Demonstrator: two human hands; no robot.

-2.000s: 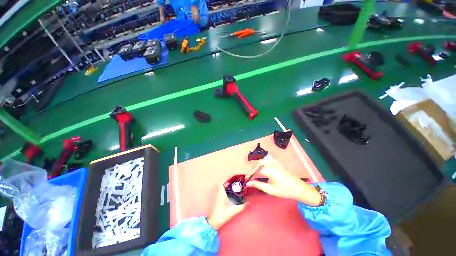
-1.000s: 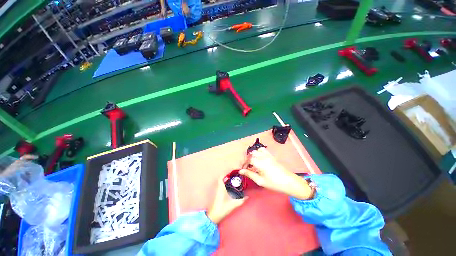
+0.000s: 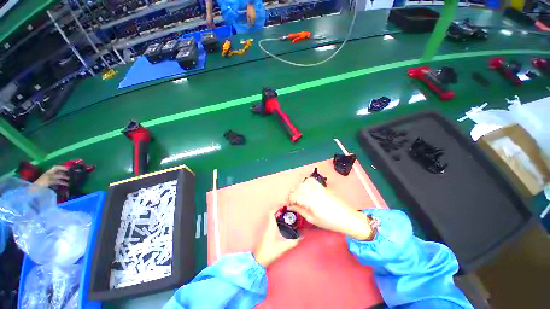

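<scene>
A red and black tool head [image 3: 289, 222] with a round silver-white face is over the salmon-red mat [image 3: 241, 208]. My left hand [image 3: 271, 241] holds it from the left and below. My right hand [image 3: 315, 204] is at its upper right, fingers pinched together; what lies between the fingertips is hidden. A black bracket [image 3: 318, 177] lies just beyond my right hand, partly covered by it. Another black bracket [image 3: 344, 163] lies at the mat's far right corner.
A tray of white strips [image 3: 187, 223] and a blue bin [image 3: 91, 241] with clear bags are left. A black parts tray [image 3: 476, 211] is right. Red-black tools [image 3: 281, 114] lie on the green belt. Another person's hand [image 3: 53, 176] is at far left; a person in blue [image 3: 241, 13] is across.
My right hand has moved slightly back toward the tool head's top, and the thin piece seen earlier at its fingers is now hidden. The other person's hand has reached a tool at far left.
</scene>
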